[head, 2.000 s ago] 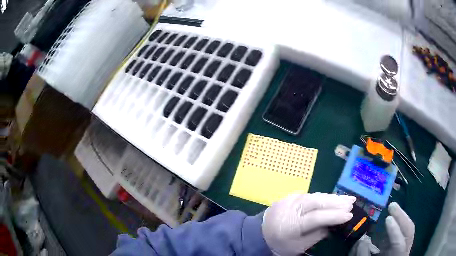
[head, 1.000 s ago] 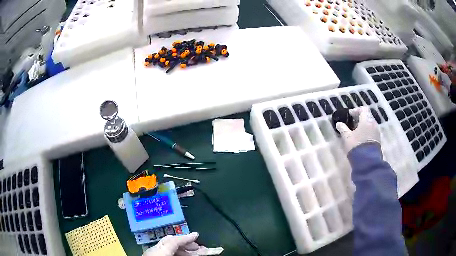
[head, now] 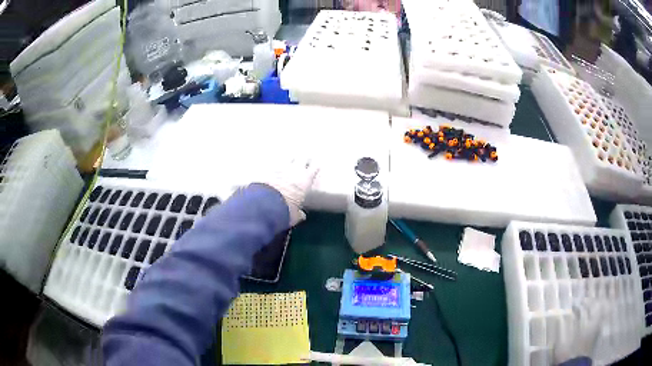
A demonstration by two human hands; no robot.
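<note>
My left hand (head: pixel 297 189), white-gloved, reaches over the front edge of the white foam board; whether it holds anything is unclear. My right hand (head: pixel 580 334) is blurred and low over the right case tray (head: pixel 511 286); its grip is unclear. That tray holds black cases (head: pixel 575 244) in its two back rows, the second only partly filled. The left case tray (head: pixel 78 282) holds rows of black cases, partly hidden by my left sleeve. The light blue tester (head: pixel 375 304) has a lit screen and an orange and black cradle (head: pixel 377 264), with no hand on it.
The white bottle (head: pixel 366 218) stands behind the tester. The pen (head: pixel 415 239), tweezers (head: pixel 432 269), wipe (head: pixel 480 249) and black cable (head: pixel 445 322) lie right. The yellow sheet (head: pixel 264 329) and half-hidden phone (head: pixel 272 257) are left. Loose earbuds (head: pixel 450 143) lie on foam (head: pixel 493 193).
The view has swung left and up since a second ago. My left hand has left the tester for the foam board. My right hand, earlier holding a black case, is now lower over the right tray.
</note>
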